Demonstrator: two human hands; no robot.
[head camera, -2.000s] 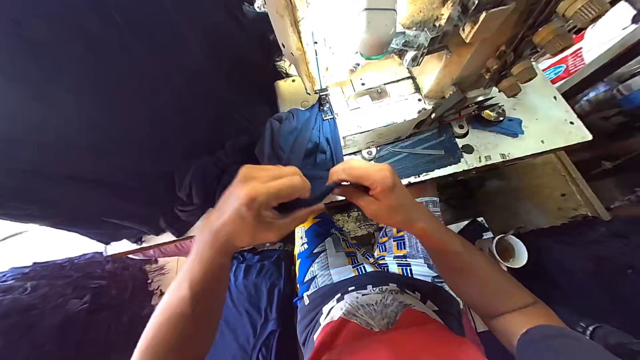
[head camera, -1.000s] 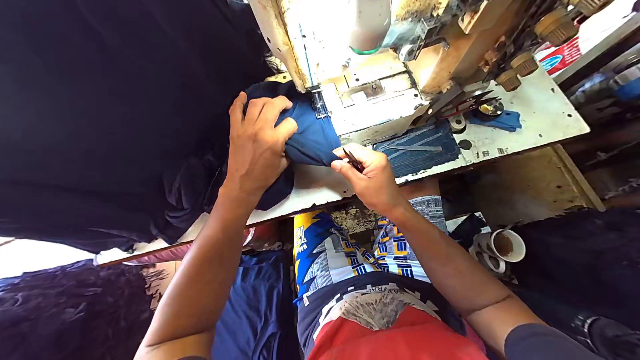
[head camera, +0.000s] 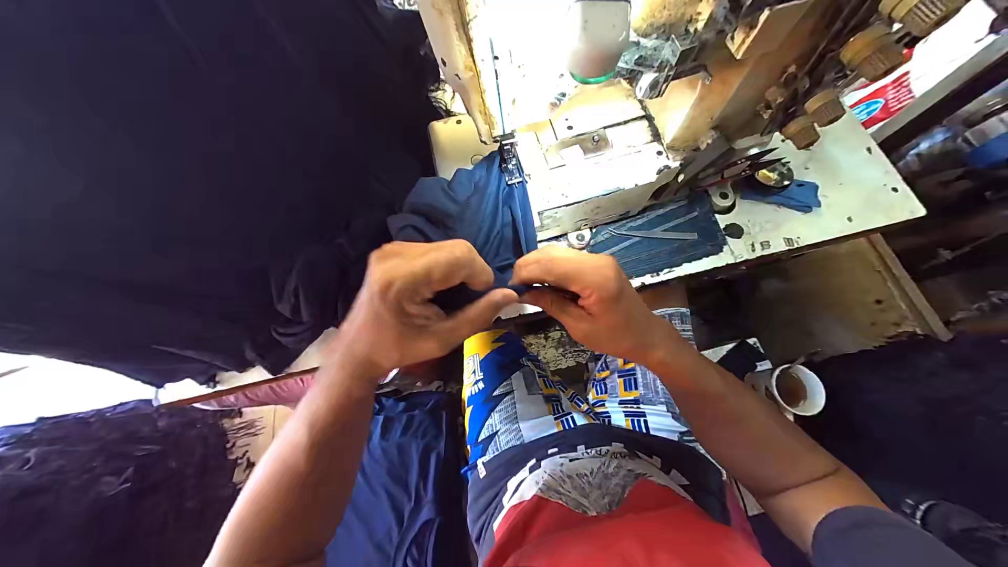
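Navy fabric (head camera: 480, 206) runs from beneath the presser foot (head camera: 510, 163) of a sewing machine (head camera: 587, 142) down to my hands at the table's front edge. My left hand (head camera: 429, 303) pinches the fabric's near edge between thumb and fingers. Close beside it, almost touching, my right hand (head camera: 583, 295) grips the same edge. The part between my fingers is mostly hidden. Whether the right hand also holds a small tool cannot be told.
A large dark cloth (head camera: 197, 157) hangs at the left. Scissors (head camera: 740, 167) lie by the machine, near a blue scrap (head camera: 791, 195) and a denim piece (head camera: 669, 236). A white cup (head camera: 797, 390) with brown contents stands lower right. Blue cloth (head camera: 394, 480) lies low left.
My left hand has come off the cloth beside the presser foot, toward me, and now meets my right hand at the edge. The dark pointed thing seen in my right hand one second ago no longer shows.
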